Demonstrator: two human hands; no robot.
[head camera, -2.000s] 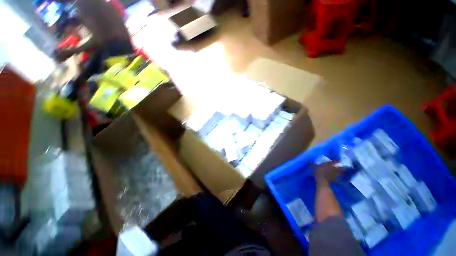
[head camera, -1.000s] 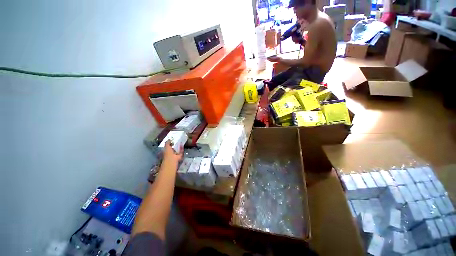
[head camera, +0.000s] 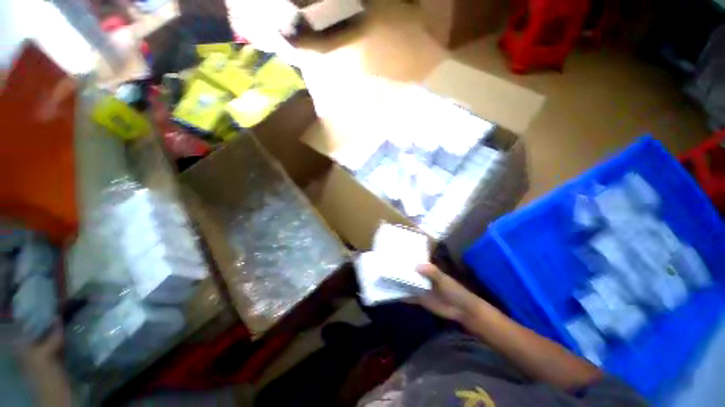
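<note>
My right hand (head camera: 441, 292) is shut on white product boxes (head camera: 401, 248), held above my lap near the front end of the carton of shrink bags (head camera: 258, 318). At least two boxes show in the hand. My left hand (head camera: 44, 358) is at the lower left edge, blurred and partly cut off, close to white boxes near the shrink tunnel (head camera: 36, 151); whether it holds one I cannot tell. More wrapped white boxes (head camera: 163, 266) stand in rows on the bench.
A blue crate (head camera: 517, 290) with loose white boxes is at the right. A large shipping carton (head camera: 485, 215) of white boxes stands beyond my right hand. Yellow packages (head camera: 203, 103) fill a carton at the upper left. Red stools (head camera: 544, 36) are on the floor.
The view has swung right and down, bringing the blue crate back in. My right hand, earlier reaching into the crate, now holds white boxes over my lap. My left hand remains near the tunnel.
</note>
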